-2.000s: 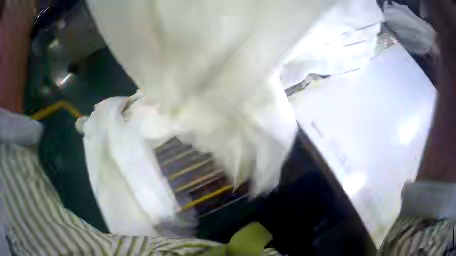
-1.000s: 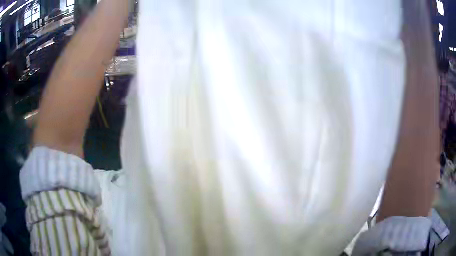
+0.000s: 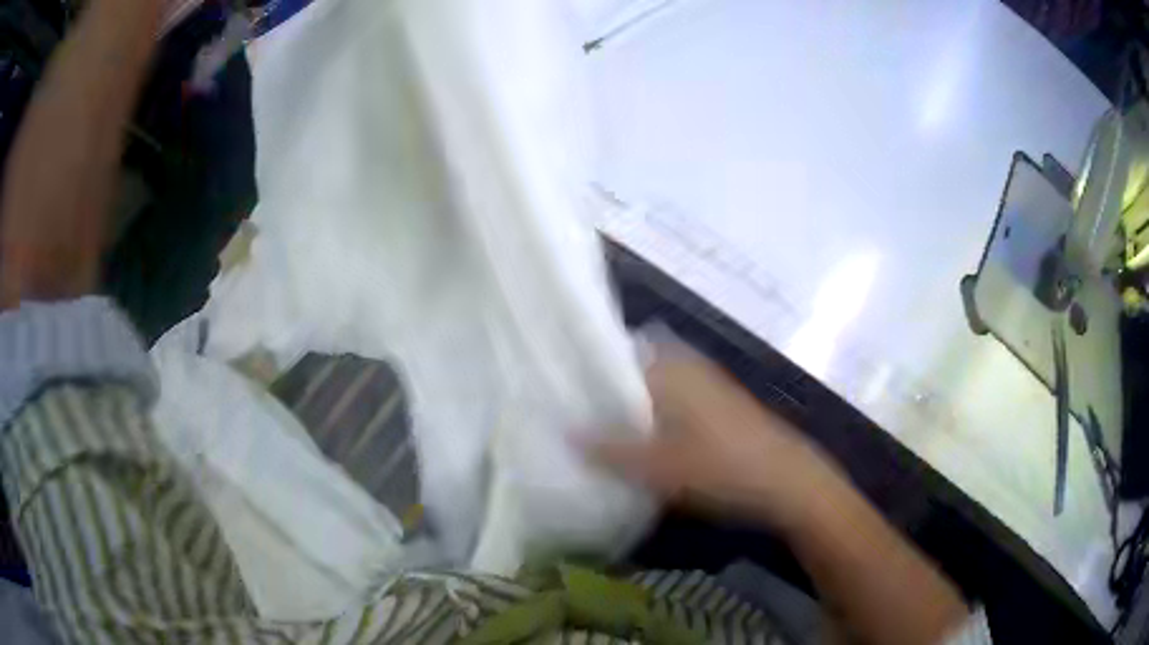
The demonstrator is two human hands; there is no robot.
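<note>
A large white garment [image 3: 466, 239] hangs from the top of the view down over my lap, blurred by motion. More white cloth lies over my lap at the lower left. My right hand [image 3: 687, 428] is at the garment's right edge, blurred, with fingers against the cloth; its exact grip is unclear. My left forearm rises at the upper left, and my left hand is out of the picture past the top edge. No tool shows in either hand.
A white table [image 3: 781, 164] with printed ruler markings spans the right side. A pale sewing machine [image 3: 1046, 271] stands on it at the far right. A slatted rack base [image 3: 353, 416] shows through a gap in the cloth. Dark green floor lies at left.
The garment, held up across the view one second ago, is lower and further left. My right arm has come down to the cloth near my lap. The table and machine have come into view.
</note>
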